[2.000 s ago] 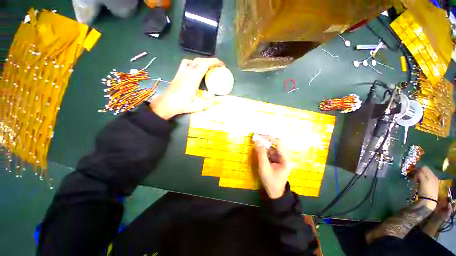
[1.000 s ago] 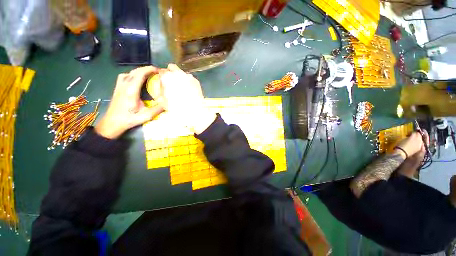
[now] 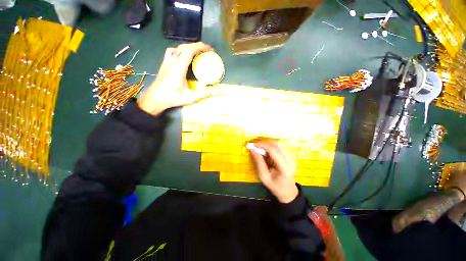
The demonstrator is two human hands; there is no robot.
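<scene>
My left hand (image 3: 176,76) holds a small round tub (image 3: 208,68), pale cream inside, above the upper left corner of the flexible circuit strips. My right hand (image 3: 275,171) pinches a small white-tipped applicator (image 3: 256,149) over the middle of the strips. The flexible circuit strips (image 3: 230,161) lie flat as a shiny yellow-orange grid with a stepped lower left edge. Strong glare hides the detail in their upper middle. Whether the white tip touches the strips I cannot tell.
Wired strips (image 3: 33,97) lie far left, with a lead wire bundle (image 3: 115,89) beside them. A smartphone (image 3: 182,21) and a cardboard box (image 3: 265,23) are at the top. A second bundle (image 3: 348,81) and a black box (image 3: 365,122) with cables are right. Another person's forearm (image 3: 429,209) is lower right.
My right hand was at the tub one second ago and is now back over the strips with the applicator. My left hand still holds the tub. The camera view has shifted.
</scene>
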